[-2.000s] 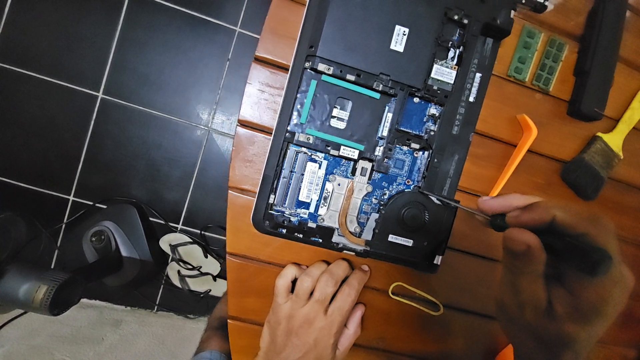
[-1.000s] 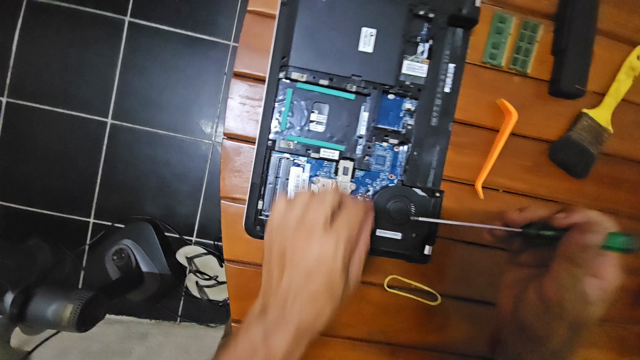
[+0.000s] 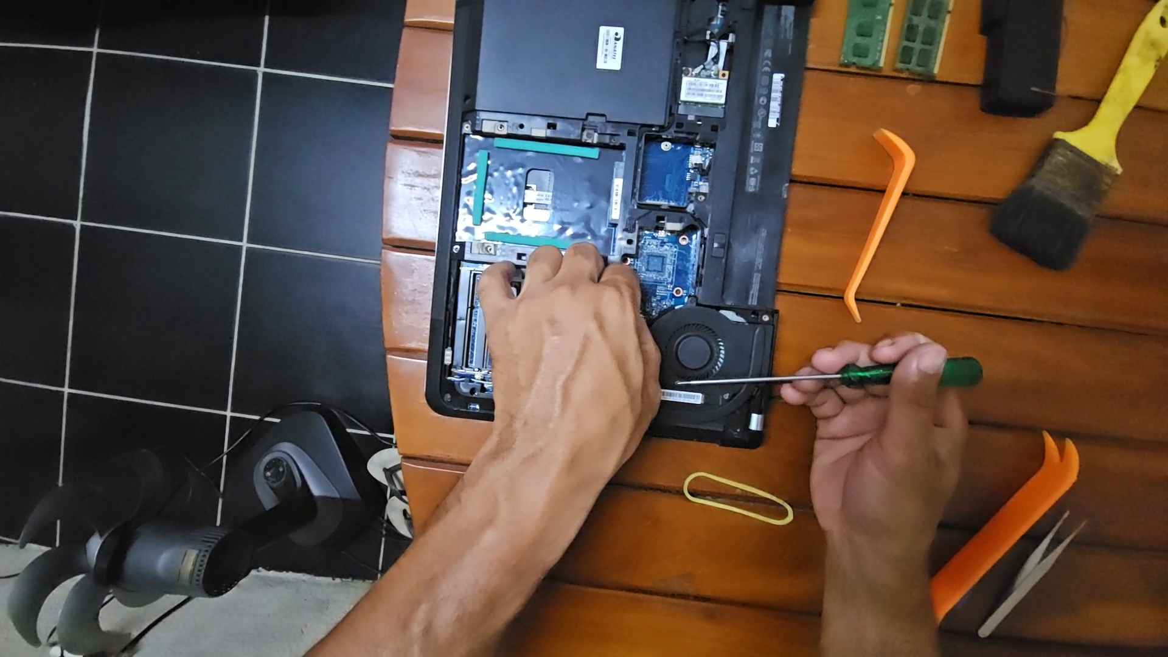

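Observation:
An opened laptop base (image 3: 766,182) lies on the wooden table, its boards and drive bay exposed. My left hand (image 3: 570,347) reaches over its lower part, fingers bent down around the heatsink area; the fingertips and whatever they touch are hidden. In my right hand (image 3: 885,392) is a screwdriver with a green handle (image 3: 958,371), held level between thumb and fingers. The screwdriver's thin shaft points left across the cooling fan (image 3: 695,351), its tip close to my left hand. Whether the tip touches the fan housing, I cannot tell.
Right of the laptop lie an orange pry tool (image 3: 881,224), a brush with a yellow handle (image 3: 1058,196), two green memory modules (image 3: 865,35) and a black bar-shaped part (image 3: 1020,55). Nearer are a yellow rubber band (image 3: 739,497), a forked orange pry tool (image 3: 1004,529) and tweezers (image 3: 1027,579).
My left hand has moved from the table's edge onto the laptop's lower part. The screwdriver, earlier tilted at the fan's upper right, now lies level across the fan.

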